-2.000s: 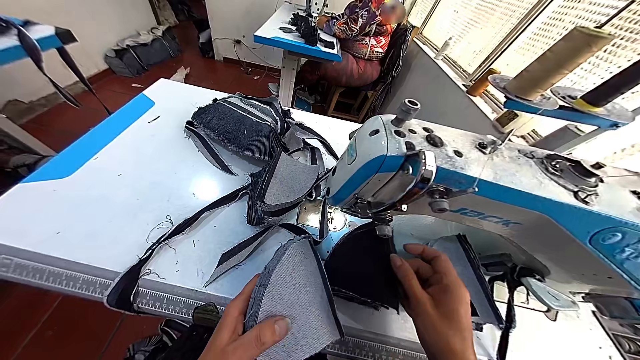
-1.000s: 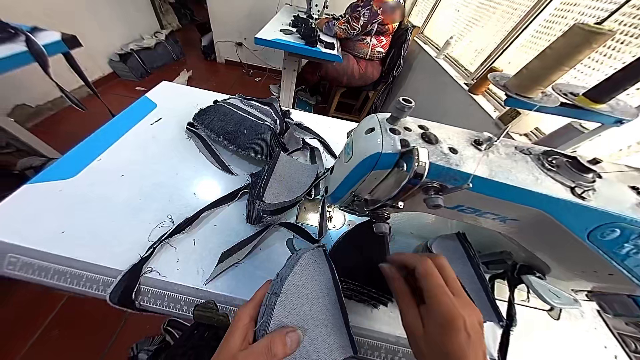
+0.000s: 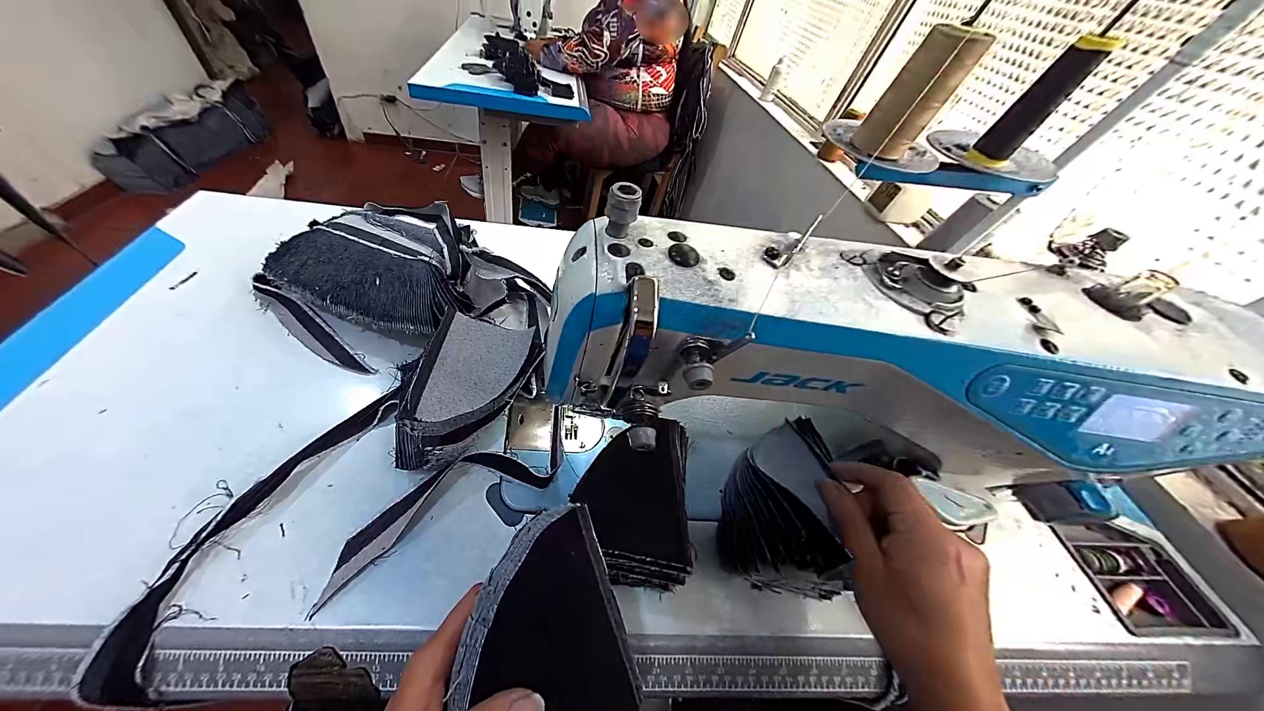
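My left hand [image 3: 444,662], at the bottom edge, grips a curved denim piece [image 3: 553,612] with its dark side showing. My right hand [image 3: 908,563] pinches the upper edge of a fanned stack of grey and black fabric pieces [image 3: 775,504]. Between the hands lies a stack of dark curved pieces [image 3: 637,504], beside the needle plate [image 3: 553,430] of the Jack sewing machine [image 3: 849,346]. Left of the needle are a grey-faced denim piece [image 3: 469,370], a thick denim bundle [image 3: 355,272] and long dark fabric strips [image 3: 267,484].
A metal ruler [image 3: 790,675] runs along the table's front edge. Thread cones [image 3: 923,89] stand on a rack at the back right. An open drawer [image 3: 1145,583] holds bobbins at right. Another person [image 3: 622,89] sits at a second sewing table [image 3: 494,84] behind.
My right hand has moved right, from the dark stack beside the needle to the fanned stack. The piece in my left hand showed its grey side before and now shows its dark side.
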